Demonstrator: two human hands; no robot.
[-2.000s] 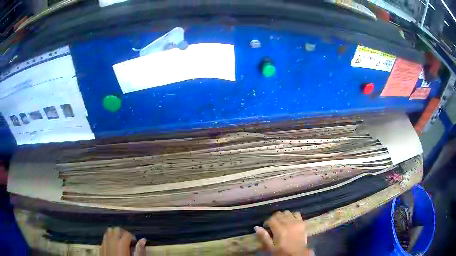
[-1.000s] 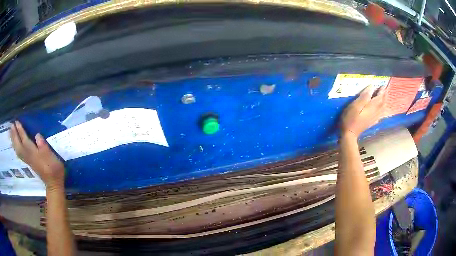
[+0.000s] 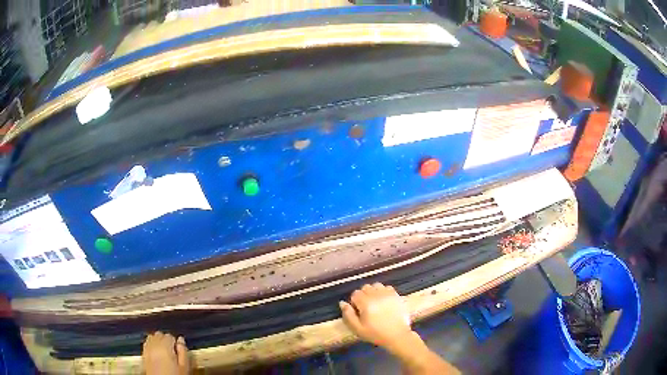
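Observation:
My left hand (image 3: 165,354), bare, is at the bottom edge of the view, its fingers over the wooden edge board (image 3: 292,341). My right hand (image 3: 377,313) rests near the board, its curled fingertips at the dark strips (image 3: 241,319). Whether either hand grips strips cannot be told. The dark strips lie lengthwise along the front ledge. Behind them, pale slit sheet material (image 3: 292,253) and thin ribbons lie on the brownish-mauve pad (image 3: 322,267), with small dark dots scattered over it.
The blue press beam (image 3: 314,190) spans behind the pad, with green and red buttons and papers. A long tan strip (image 3: 292,40) lies on its black top. A blue scrap bin (image 3: 630,307) holding dark scrap stands at the right. Reddish bits (image 3: 518,242) lie at the ledge's right end.
Both hands have come down from the beam front to the front ledge. The view has shifted, showing more of the beam top and the bin. Less sheet material shows on the pad.

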